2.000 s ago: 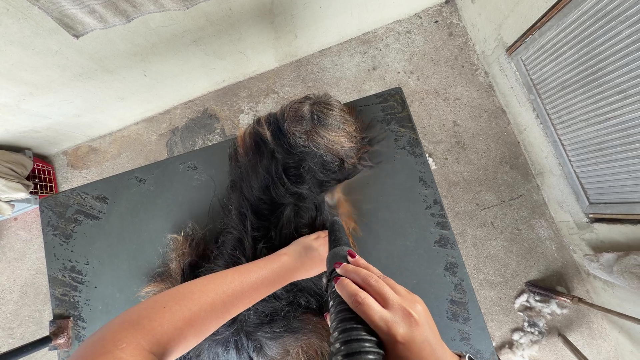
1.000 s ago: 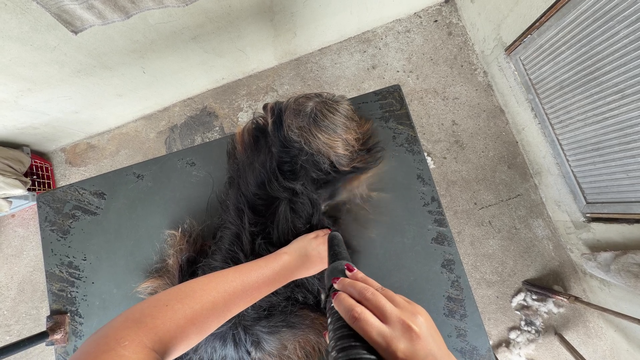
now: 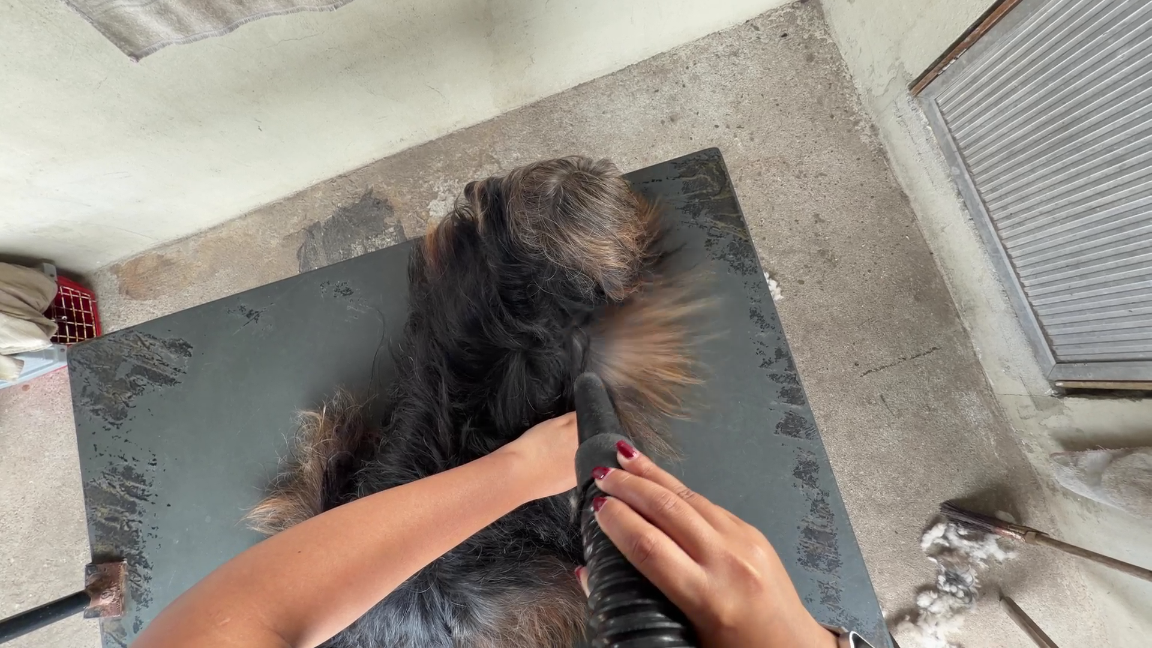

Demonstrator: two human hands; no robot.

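A long-haired black and tan dog (image 3: 504,333) is on a dark grooming table (image 3: 720,432), its head toward the far edge. My right hand (image 3: 675,540) grips the black nozzle (image 3: 598,418) and ribbed hose (image 3: 625,576) of a pet blow dryer. The nozzle points at the dog's chest, where tan fur (image 3: 652,351) fans out to the right. Across the dog's back reaches my left arm, and my left hand (image 3: 546,454) rests at its side just left of the nozzle; its fingers are mostly hidden.
A metal clamp with a black bar (image 3: 106,589) is at the table's left edge. A red basket (image 3: 74,310) with cloths stands at far left. On the concrete floor at right lie a broom (image 3: 999,525) and clumps of fur (image 3: 954,576). A louvred panel (image 3: 1062,180) is at upper right.
The chest fur now spreads out to the right in a wide tan fan. The dog's head has shifted slightly since the earliest frame. My left hand stays about where it was.
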